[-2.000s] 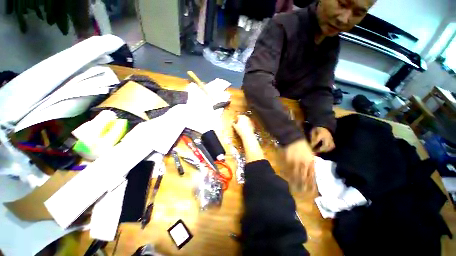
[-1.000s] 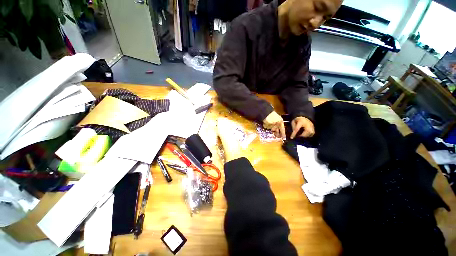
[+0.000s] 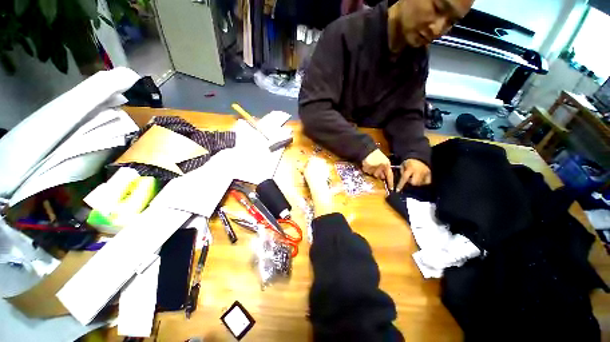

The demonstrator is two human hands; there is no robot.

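My right hand (image 3: 318, 175) reaches from a black sleeve to the table middle. It is pale and blurred by glare, so its fingers and anything in them cannot be made out. Small silvery and purplish bits (image 3: 352, 180) lie scattered just right of it. A clear bag of silvery bits (image 3: 273, 259) lies nearer me, left of my forearm. My left hand is not in view.
Across the table a person bends over black cloth (image 3: 495, 200) with a white patch (image 3: 428, 234), both hands at its edge. Left are red-handled scissors (image 3: 291, 238), black thread cone (image 3: 271, 198), phone (image 3: 175, 270), long papers (image 3: 127, 260) and a bordered square (image 3: 237, 320).
The other person's hands have drawn back from the near table to the black cloth's edge. The silvery bits are now uncovered. My right hand stays around the table middle while the view has shifted.
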